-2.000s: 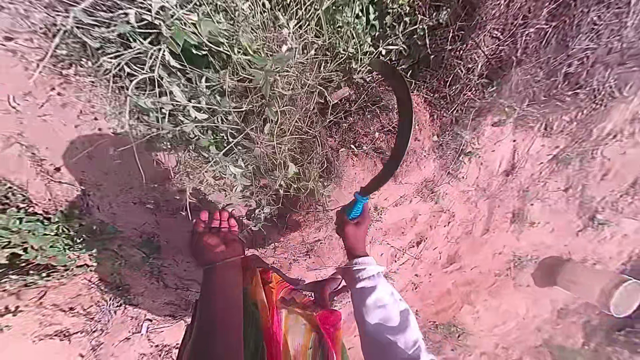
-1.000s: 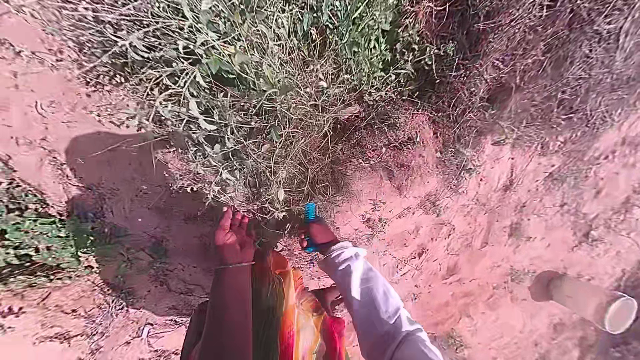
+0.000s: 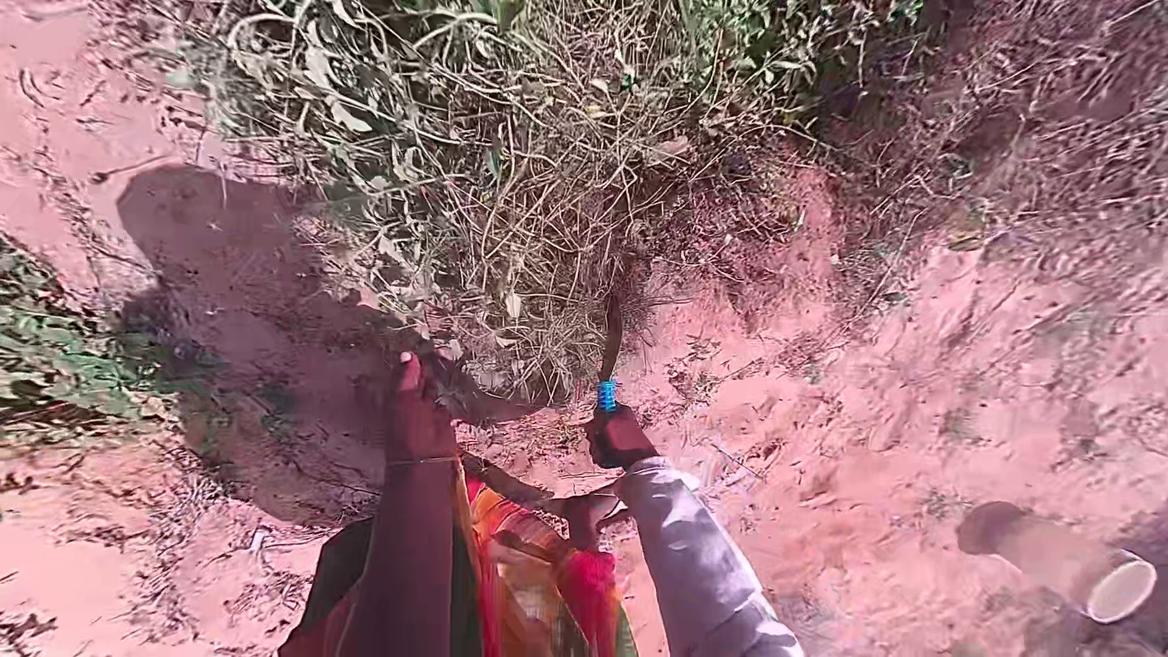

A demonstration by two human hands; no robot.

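My right hand grips the blue-wrapped handle of a sickle at the lower middle. The dark blade rises from the handle, and its upper part is hidden in a heap of dry and green stems. To its left, my left hand is at the lower edge of the same heap, in shadow; its fingers are dark and whether they hold stems is not clear. A colourful cloth garment hangs below and between my forearms.
Reddish bare soil slopes at the right, with dry brush above it. A pale cylindrical object with a round, light end lies at the lower right. Green leafy plants grow at the left edge. A shadow falls on the soil.
Two seconds ago the curved blade stood out in full beside the heap; now it is partly among the stems. My left hand, earlier palm-up with curled fingers, has turned.
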